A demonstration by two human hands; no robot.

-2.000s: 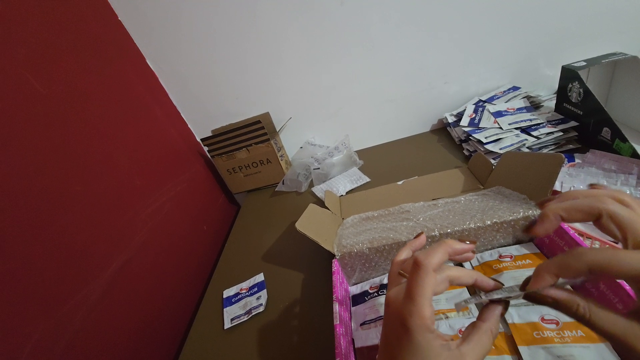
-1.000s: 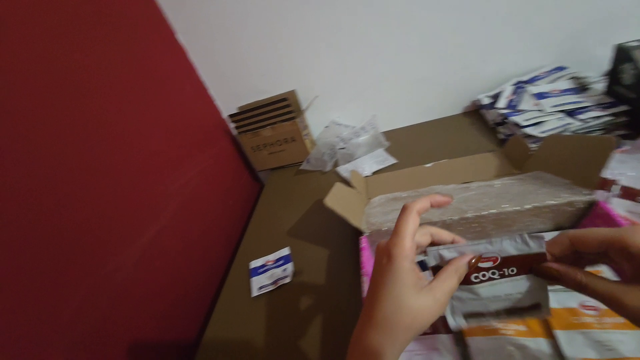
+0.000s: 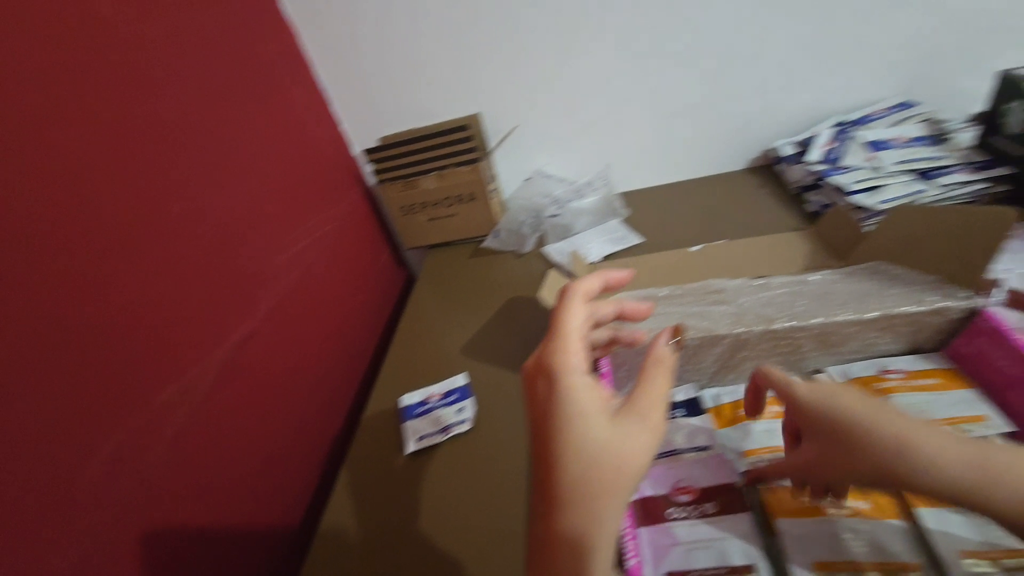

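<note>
My left hand point(image 3: 596, 376) is raised over the left edge of an open cardboard box, fingers apart, holding nothing. My right hand point(image 3: 808, 440) reaches down over the sachets in the box; its fingers are bent and blurred, and whether they touch or hold anything cannot be told. A sachet with a dark red band point(image 3: 692, 512) lies at the box's left side. Beside it lie sachets with orange bands point(image 3: 844, 528), in rows. A bubble-wrapped block point(image 3: 808, 320) spans the back of the box, whose pink wall point(image 3: 992, 360) shows at right.
A small white and blue sachet point(image 3: 438, 412) lies on the brown table point(image 3: 448, 504) at left. Behind are a small cardboard box point(image 3: 436, 184), crumpled clear plastic bags point(image 3: 560, 208), a heap of white and blue sachets point(image 3: 896, 160) and a dark box point(image 3: 1006, 120). A red wall point(image 3: 176, 240) borders the left.
One second ago both hands held a silver sachet with a dark red band above the box. My left hand has let go of it; my right hand is now lower, over the sachets.
</note>
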